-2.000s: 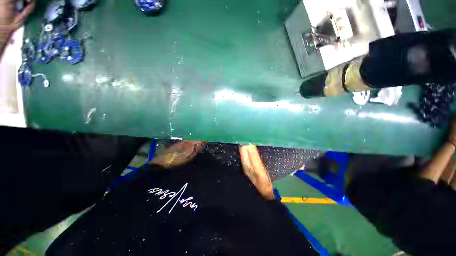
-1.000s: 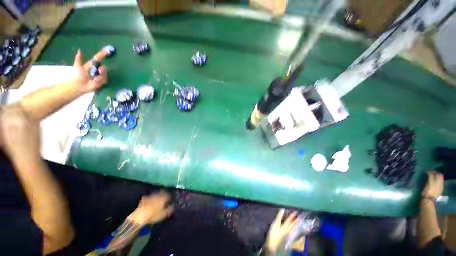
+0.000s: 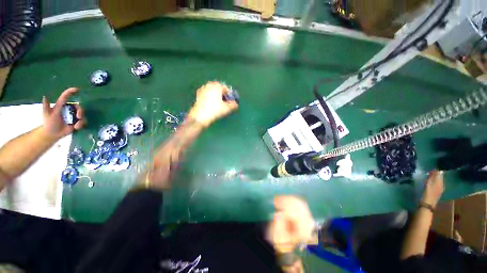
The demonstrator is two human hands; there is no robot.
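Observation:
My left hand (image 3: 213, 104) is stretched over the bench with its fingers around a blue-and-white round unit (image 3: 230, 96), partly hidden by the fingers. My right hand (image 3: 291, 221) is blurred above the bench's front edge; whether its fingers hold anything cannot be told. The electric screwdriver (image 3: 296, 164) hangs tilted from a coiled spring (image 3: 406, 130), in front of the white screw feeder (image 3: 291, 130). More round units (image 3: 109, 132) lie in a pile with short leads at left.
A neighbour's hand (image 3: 64, 114) holds a round unit over the white sheet (image 3: 32, 176). Two units (image 3: 141, 69) lie farther back. A white disc (image 3: 324, 173) lies beside the screwdriver. Black small parts (image 3: 396, 154) lie at right near another person's hand (image 3: 433, 186). A cardboard box (image 3: 136, 13) stands at the back.
My left hand has moved from the bench's front edge up to the round unit and taken hold of it. My right hand has risen at the front edge. The view has shifted too.

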